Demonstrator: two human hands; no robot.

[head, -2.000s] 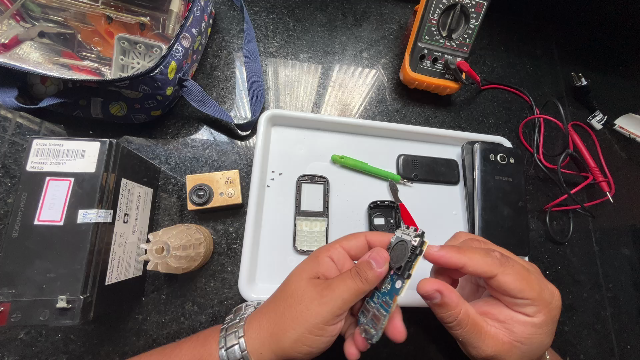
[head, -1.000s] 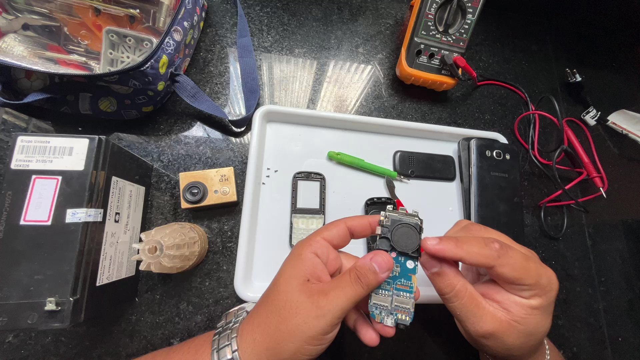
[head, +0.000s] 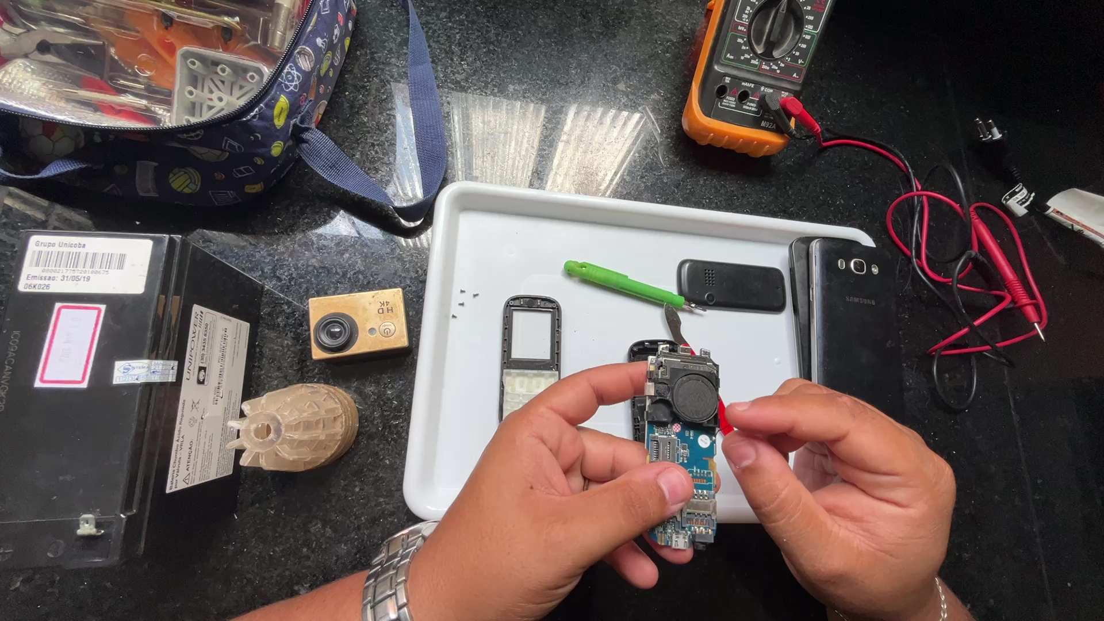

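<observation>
My left hand (head: 561,492) grips a phone circuit board (head: 703,457), its round black speaker (head: 694,397) toward the top. Beside the board's right edge is my right hand (head: 849,483), thumb and index fingertip close together; whether they pinch anything is unclear. Behind the board, partly hidden, lie a black phone housing (head: 640,351) and a red-handled tool (head: 724,416) with a metal blade. A green screwdriver (head: 612,280) points at a black phone back cover (head: 731,285). The phone's front frame with keypad (head: 530,332) lies left of the board, near tiny screws (head: 464,302).
A white tray (head: 423,362) carries the parts; dark smartphones (head: 854,328) overlap its right side. Around it are an orange multimeter (head: 737,121) with tangled leads (head: 992,233), a gold action camera (head: 358,323), a beige carved object (head: 297,427), a black battery (head: 86,431) and a tool bag (head: 216,168).
The board has turned from a tilted, edge-on pose to show its speaker side. My right fingertips were at the board's upper edge and are now beside its right edge, slightly apart from it.
</observation>
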